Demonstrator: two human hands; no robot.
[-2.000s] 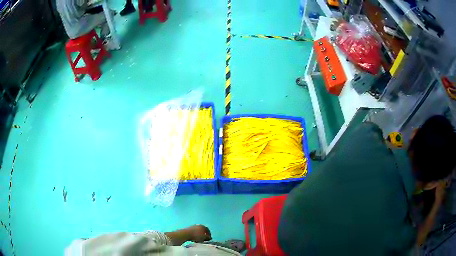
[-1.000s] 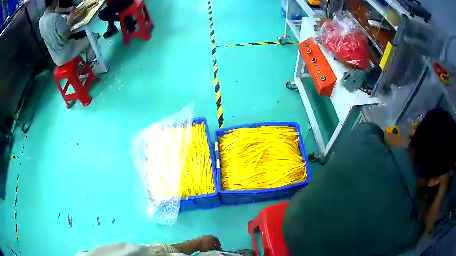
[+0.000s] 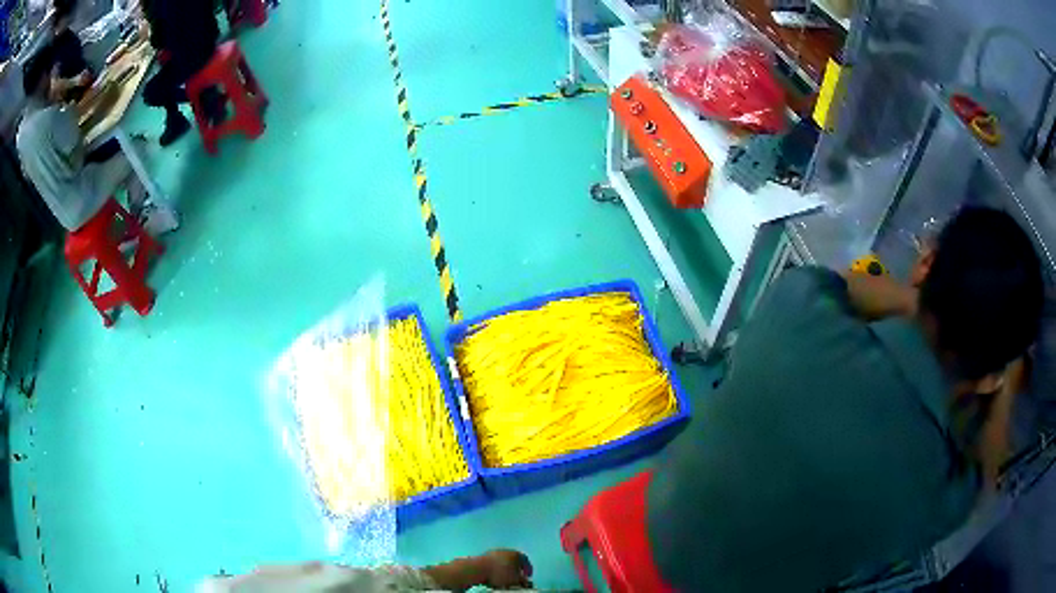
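Observation:
Two blue bins stand side by side on the floor. The right bin (image 3: 579, 461) is full of long yellow strips (image 3: 562, 382). The left bin (image 3: 440, 505) also holds yellow strips (image 3: 419, 417), partly covered by a shiny clear plastic film (image 3: 336, 429). What looks like my left hand (image 3: 504, 569) is at the bottom edge, below the bins and not touching them. Its fingers look curled, but it is small and partly cut off, so its grip is unclear. My right hand is not in view.
A person in a dark green top (image 3: 811, 440) leans right beside a red stool (image 3: 620, 533). A white cart (image 3: 741, 214) carries an orange-red control box (image 3: 660, 141) and a red plastic bag (image 3: 724, 79). Other people sit on red stools (image 3: 110, 261) at upper left.
The view has turned, so the bins, cart and floor tape sit further left and tilted. More of the seated people shows at upper left. My left hand is lower and further right in the picture.

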